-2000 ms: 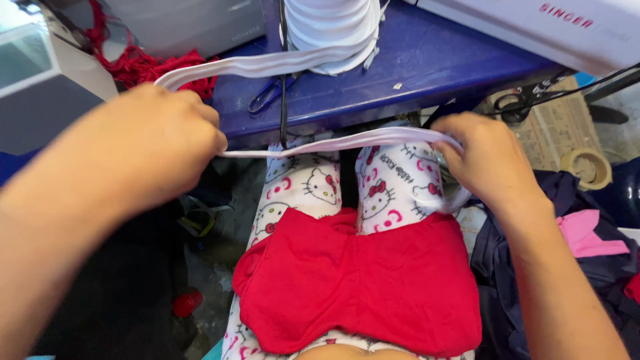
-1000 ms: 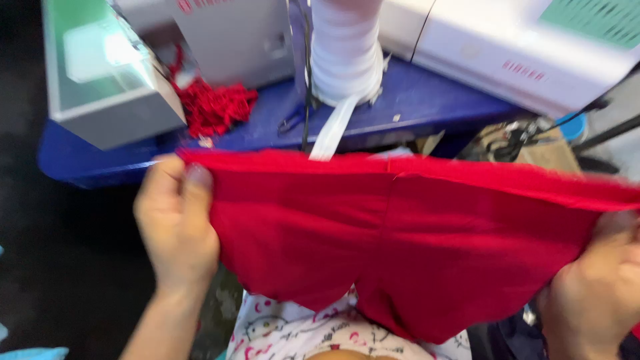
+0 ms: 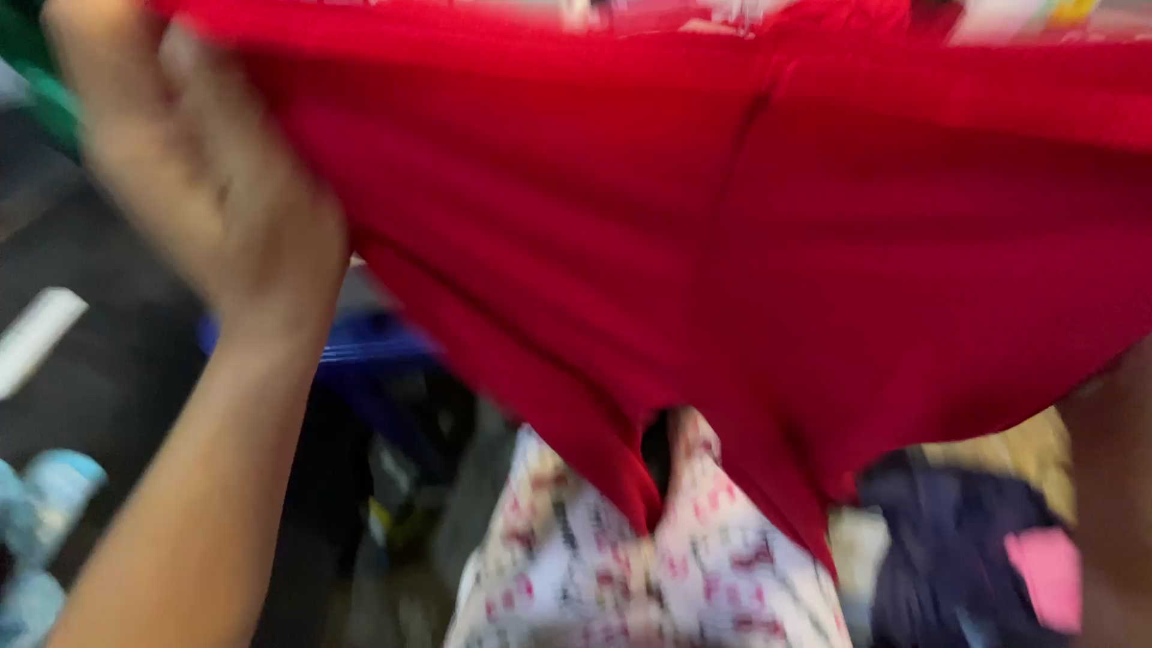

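Observation:
A pair of red fabric shorts [image 3: 684, 234] is stretched wide in front of me and fills most of the view, its waist edge near the top. My left hand [image 3: 216, 171], blurred, grips the shorts at their upper left corner. Of my right side only the forearm shows at the right edge; the right hand itself is out of sight, beyond the frame or behind the cloth. Below the shorts are my legs in white printed pants [image 3: 630, 576].
Part of a blue table [image 3: 373, 337] shows behind my left wrist. Dark cloth [image 3: 945, 540] with a pink piece [image 3: 1044, 576] lies at lower right. Light blue items [image 3: 54, 504] and a white strip [image 3: 36, 337] are at the left.
Two seconds ago my hands held a white elastic band and the red shorts lay on my lap. The shorts were then taken up and stretched, and now appear higher and closer.

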